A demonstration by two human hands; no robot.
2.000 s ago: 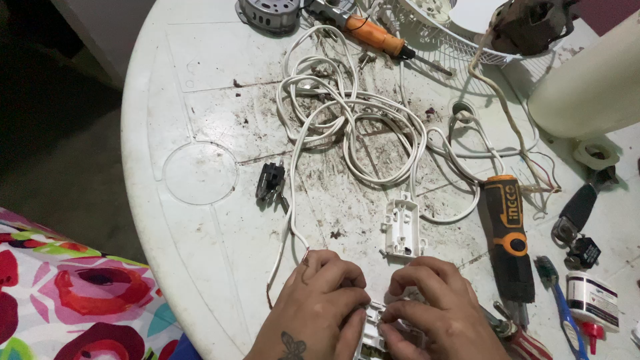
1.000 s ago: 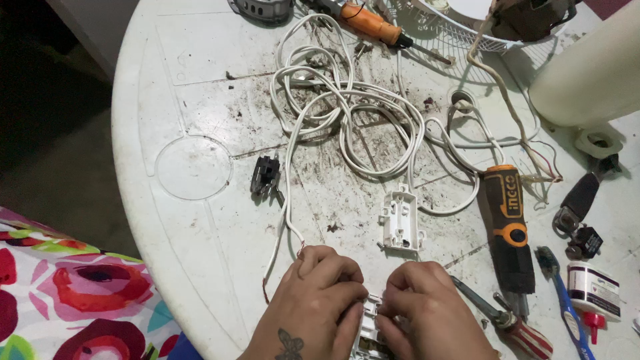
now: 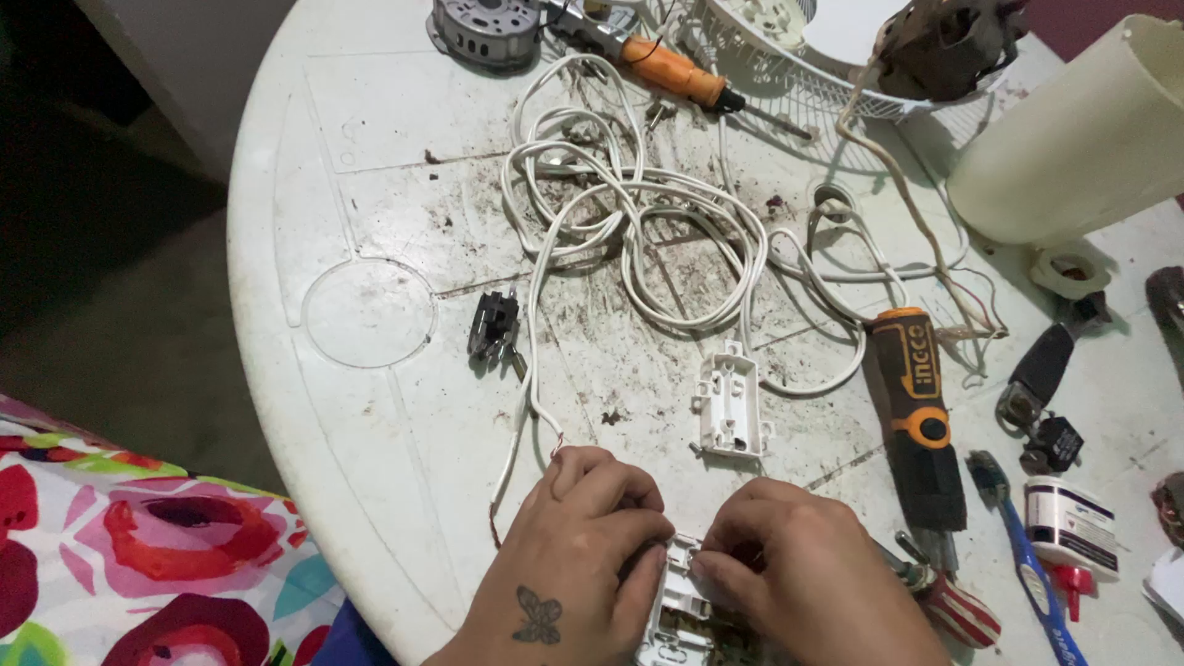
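My left hand, with fingers curled, grips the left side of a white plastic socket housing at the bottom middle. Against the housing's upper right part rest the thumb and fingers of my right hand; whether they pinch a small part is hidden. A white two-core cable lies in loops above, and one bared copper end reaches my left fingers. The other bared end hangs left of that hand. A matching white plastic housing half lies open side up above my right hand.
Around the hands on the dirty white table lie a black plug part, an Ingco screwdriver, a striped-handle screwdriver, a blue toothbrush, a glue bottle, an orange-handled tool, a white cylinder and a fan grille.
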